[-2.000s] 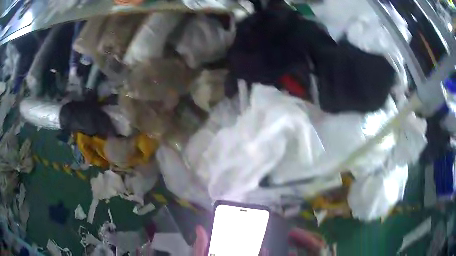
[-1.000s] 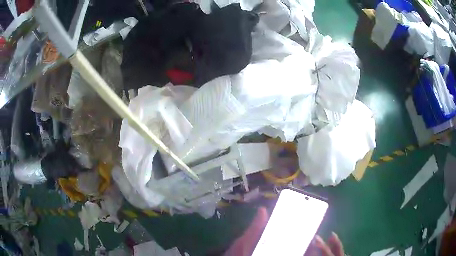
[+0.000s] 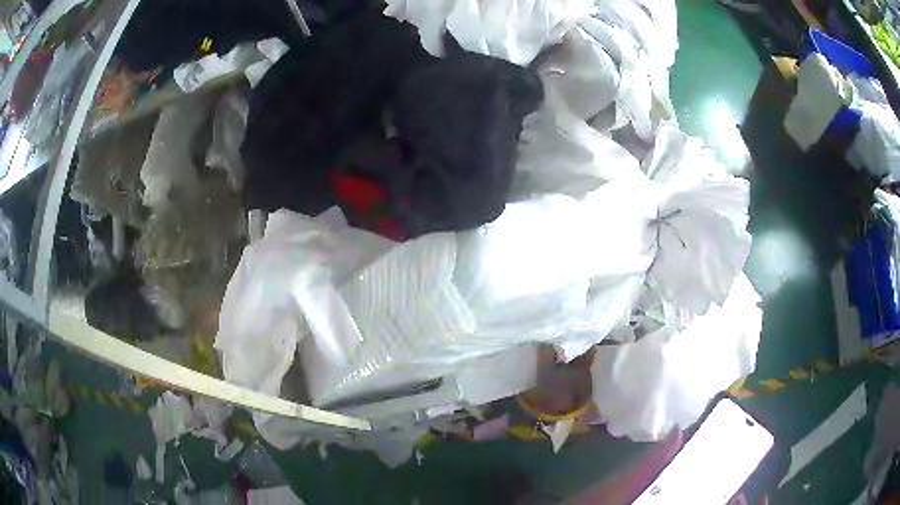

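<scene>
A smartphone (image 3: 712,456) with a glaring white screen shows at the lower right, tilted and cut by the bottom edge. My left hand (image 3: 639,477) is a blurred pink shape along the phone's left side and holds it; most of the hand is hidden or cut off. My right hand is not in view.
A heap of white cloth or bags (image 3: 553,266) fills the middle, with a black cloth pile (image 3: 444,138) on it. A pale curved bar (image 3: 197,380) crosses the lower left. Blue containers (image 3: 873,286) stand at right. Scraps lie on the green floor (image 3: 780,247).
The phone has moved right and lower in the picture. The fingers seen at its right side a second ago no longer show. The view has shifted, and the heap appears larger.
</scene>
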